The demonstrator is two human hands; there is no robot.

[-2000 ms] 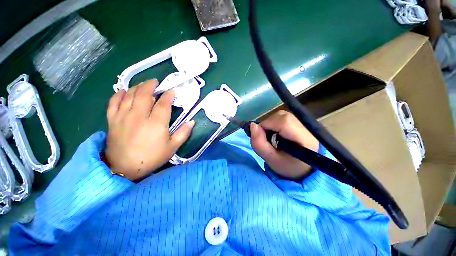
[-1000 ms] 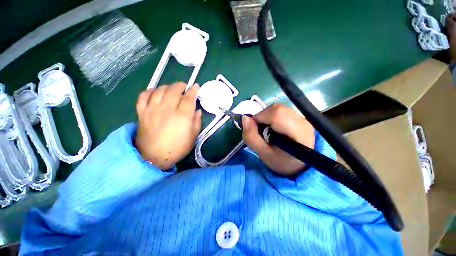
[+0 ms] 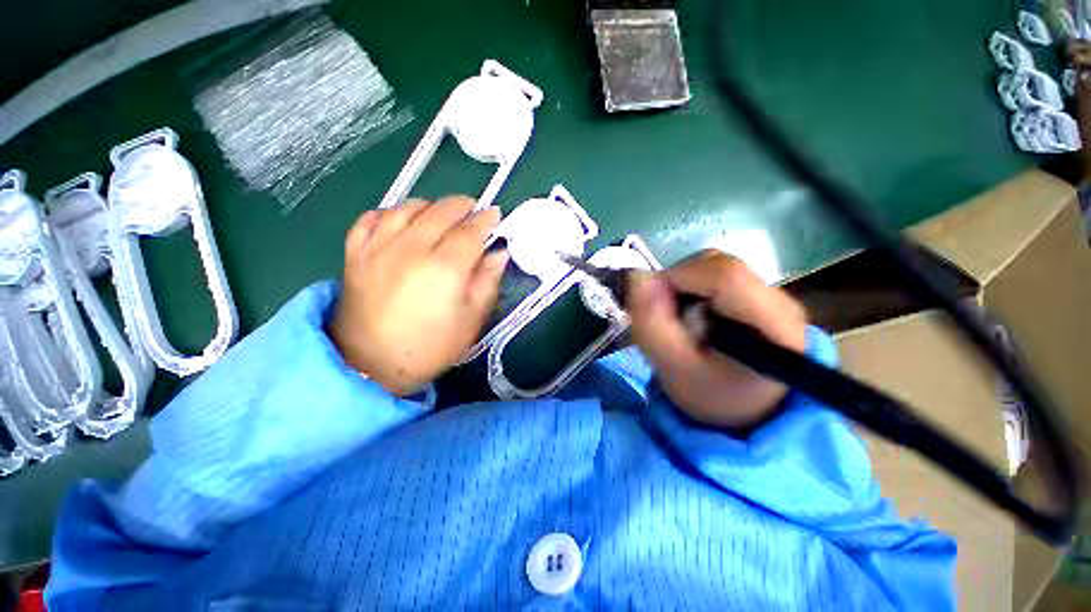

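Observation:
Three white plastic loop housings lie in front of me on the green bench. My left hand point(image 3: 416, 287) lies over the lower part of the upper housing point(image 3: 492, 117) and against the middle one; its fingertips are beside the middle disc, and whether it grips is hidden. My right hand point(image 3: 718, 335) holds the black soldering iron point(image 3: 790, 365). The iron's tip is at the lower right edge of the middle housing's round disc point(image 3: 546, 237). The third housing point(image 3: 556, 389) lies nearest me, its disc partly behind the iron and fingers.
A bundle of thin wires point(image 3: 299, 105) lies upper left. Overlapping housings point(image 3: 174, 257) lie at left. A stand tray point(image 3: 642, 62) is at the top. The iron's black cord point(image 3: 885, 239) crosses the right side above an open cardboard box point(image 3: 933, 383). More white parts point(image 3: 1038, 105) lie upper right.
The iron's tip has gone from the nearest housing's disc to the middle one's. My left hand has shifted right relative to the housings and uncovered the middle disc. The view has also shifted.

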